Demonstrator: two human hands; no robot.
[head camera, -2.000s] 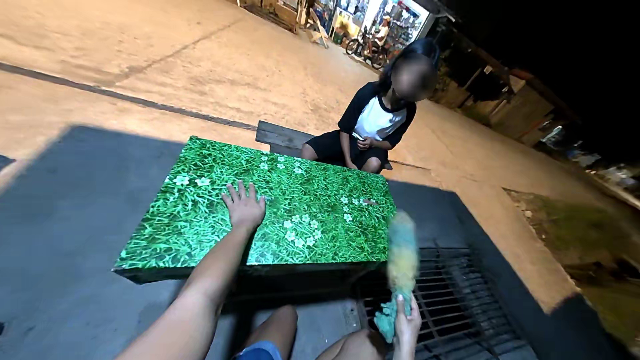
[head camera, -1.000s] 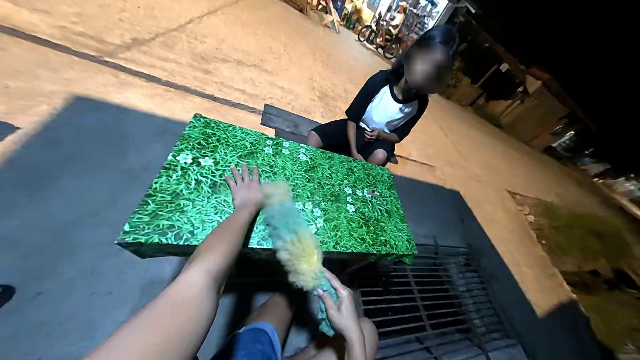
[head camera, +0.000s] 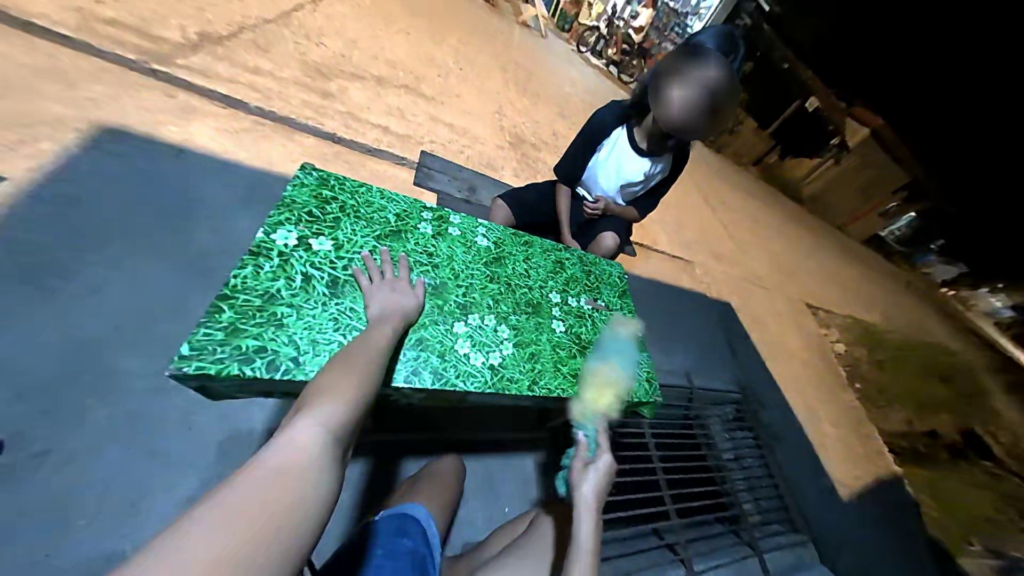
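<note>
A low table (head camera: 496, 280) is covered with a shiny sheet printed with green grass and white flowers. My left hand (head camera: 392, 292) lies palm down on its left half, fingers spread, holding nothing. At the table's near right edge my right hand (head camera: 593, 472) grips the lower end of a fluffy duster (head camera: 608, 376) in pale green and yellow. The duster points up and away from me and is blurred; whether it touches the tabletop I cannot tell. A small reddish mark (head camera: 594, 305) shows near the table's right end.
Across the table a person (head camera: 624, 168) sits on a low wooden bench (head camera: 456, 180), hands in the lap around a small pale thing. A metal floor grate (head camera: 680, 472) lies to the right of my legs. A motorcycle (head camera: 612, 48) stands far off by a lit storefront.
The duster in my right hand has swung from beside my left hand to the table's right end, near where it was two seconds ago. My left hand has stayed on the table.
</note>
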